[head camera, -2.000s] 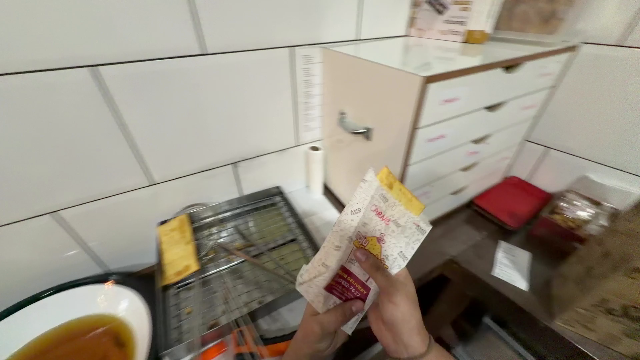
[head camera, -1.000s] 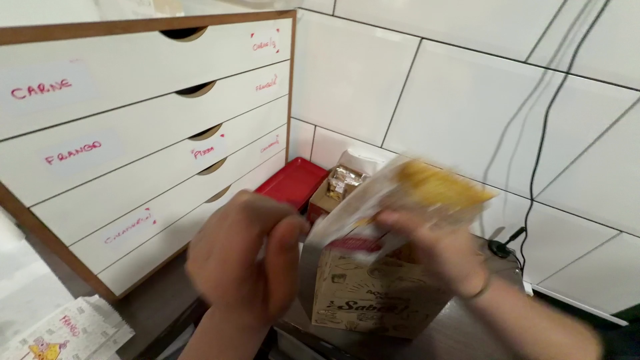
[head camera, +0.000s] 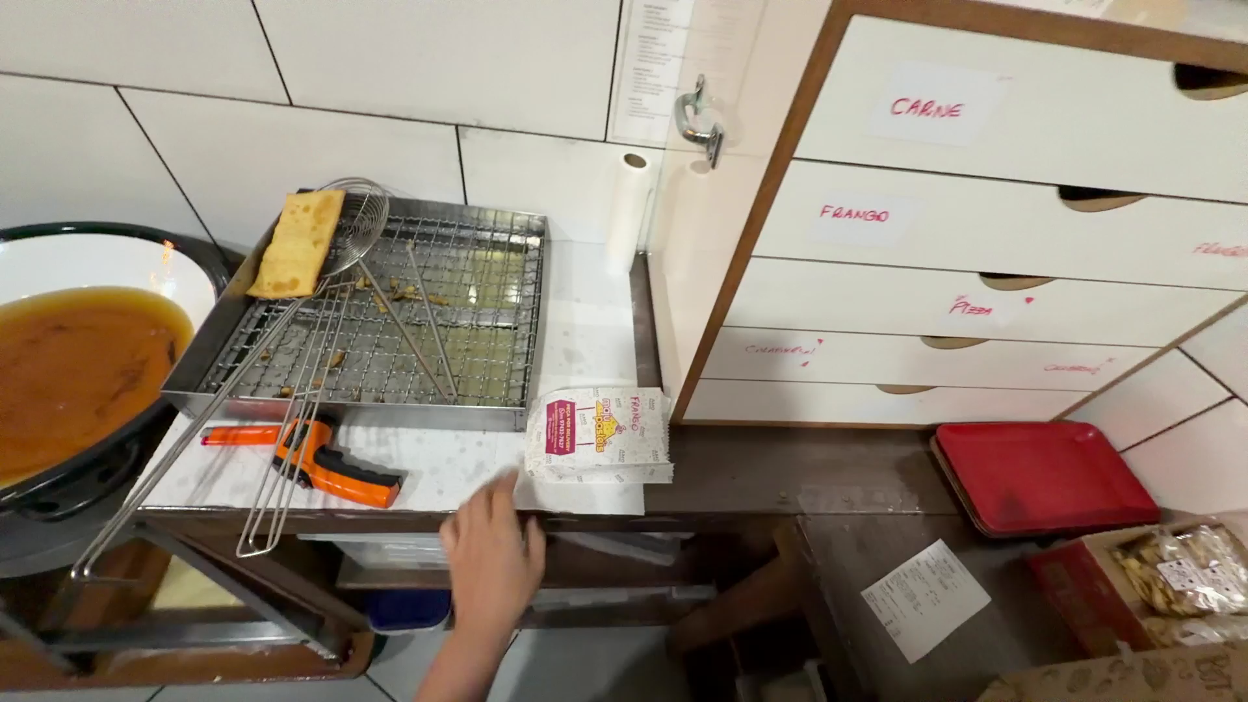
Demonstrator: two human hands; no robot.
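Observation:
My left hand (head camera: 492,551) is empty, its fingers loosely bent and apart, just below the printed paper packets (head camera: 624,439) on the white sheet at the counter's front edge. My right hand is out of view. Left of the packets lies an orange and black infrared thermometer (head camera: 341,473). Behind it stands a metal tray with a wire rack (head camera: 468,322) and crumbs. A fried rectangular pastry (head camera: 300,244) rests at the rack's back left corner, against a spiral wire skimmer (head camera: 359,229). Long wire handles (head camera: 219,405) reach over the tray's front edge.
A wide pan of brown oil (head camera: 88,370) stands at far left. A labelled drawer cabinet (head camera: 936,229) stands at right, near a paper roll (head camera: 629,210). Red trays (head camera: 1048,478), a printed slip (head camera: 926,600), a box of wrapped items (head camera: 1082,590) and a kraft paper bag (head camera: 1121,678) are at lower right.
One second ago my right hand held a paper packet with a pastry over the kraft bag; now that hand is gone from view. My left hand is beside the flat packets. The view has swung left.

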